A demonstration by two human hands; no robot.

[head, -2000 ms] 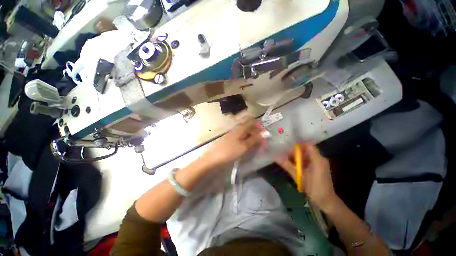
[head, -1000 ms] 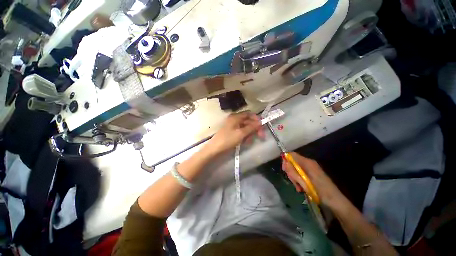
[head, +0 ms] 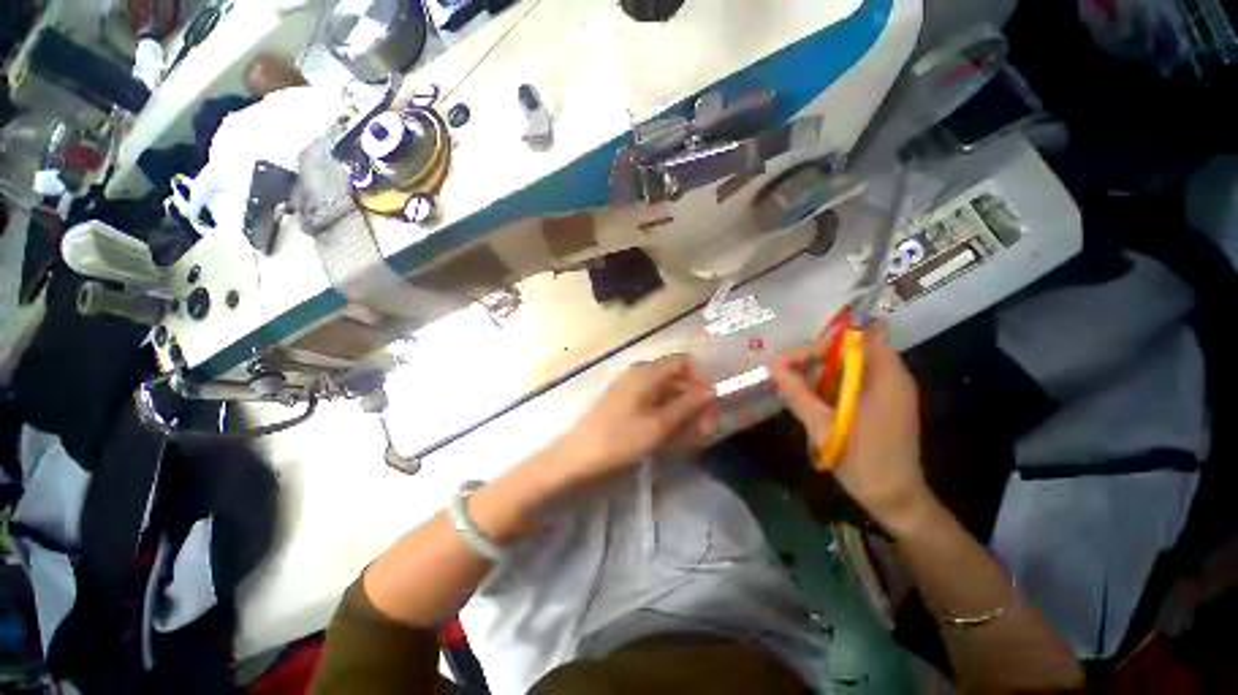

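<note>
My left hand (head: 649,414) is over the front edge of the machine bed, fingertips closed on one end of a narrow white label tape (head: 741,382). My right hand (head: 876,432) is close to its right, with thumb and fingertip at the tape's other end. It also holds the scissors (head: 845,394), orange-yellow and red handles in the palm, blades pointing up and away over the bed. Small white cut labels (head: 737,315) lie on the bed just beyond the tape.
The white sewing machine head (head: 543,129) with a blue-green stripe spans the view. A bobbin tray (head: 950,265) is at the bed's right end. Black and grey garment pieces (head: 1107,448) hang at right, others (head: 102,502) at left. Pale grey cloth (head: 638,570) covers the lap.
The scissors have swung up from the tape, blades now pointing away. My left hand has come slightly nearer with the tape, and my right fingertips have moved up to its end.
</note>
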